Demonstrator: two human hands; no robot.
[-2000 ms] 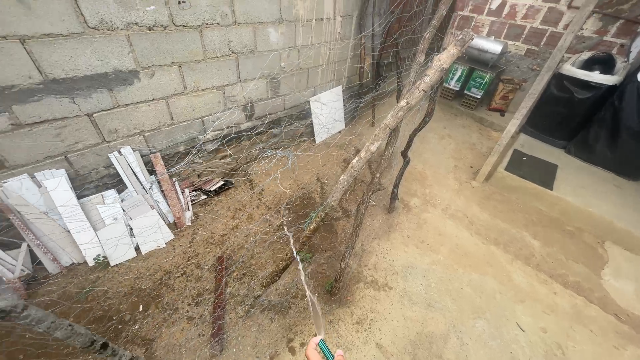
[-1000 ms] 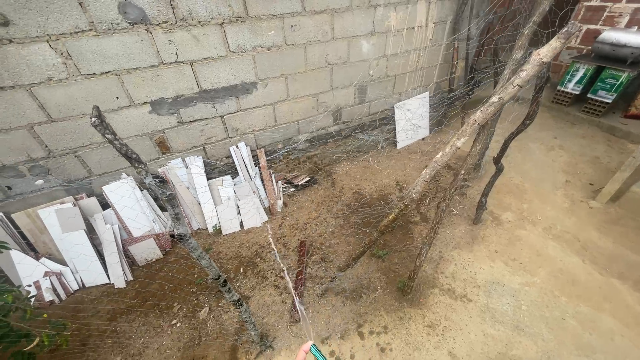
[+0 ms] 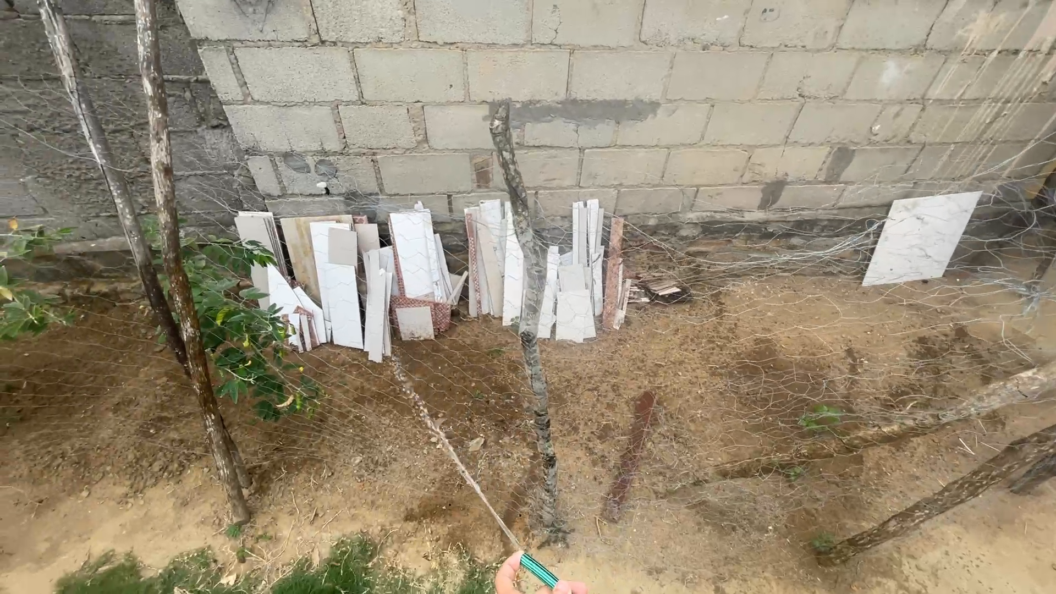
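Note:
At the bottom centre, my right hand (image 3: pixel 510 575) is closed around the end of a green striped garden hose (image 3: pixel 539 569), only its fingertips showing. A thin water jet (image 3: pixel 450 450) leaves the hose toward the upper left and reaches the soil near the leaning tile pieces. My left hand is out of view. A thin wire-mesh fence (image 3: pixel 726 396) stands ahead, with a rough wooden post (image 3: pixel 532 330) just beyond my hand. Behind the mesh, white and brown tile offcuts (image 3: pixel 338 285) lean against the concrete block wall (image 3: pixel 619 74).
Two thin trunks or poles (image 3: pixel 169 239) rise at left beside a leafy green shrub (image 3: pixel 239 322). Grass (image 3: pixel 330 573) grows at the lower left. A reddish strip (image 3: pixel 631 454) lies on the soil. Slanting wooden poles (image 3: pixel 949 487) stand at right, and a white tile (image 3: pixel 922 238) leans farther back.
The view has swung well to the left, bringing in the shrub and poles. The water jet, which pointed nearly straight ahead, now slants to the left. My hand still holds the hose.

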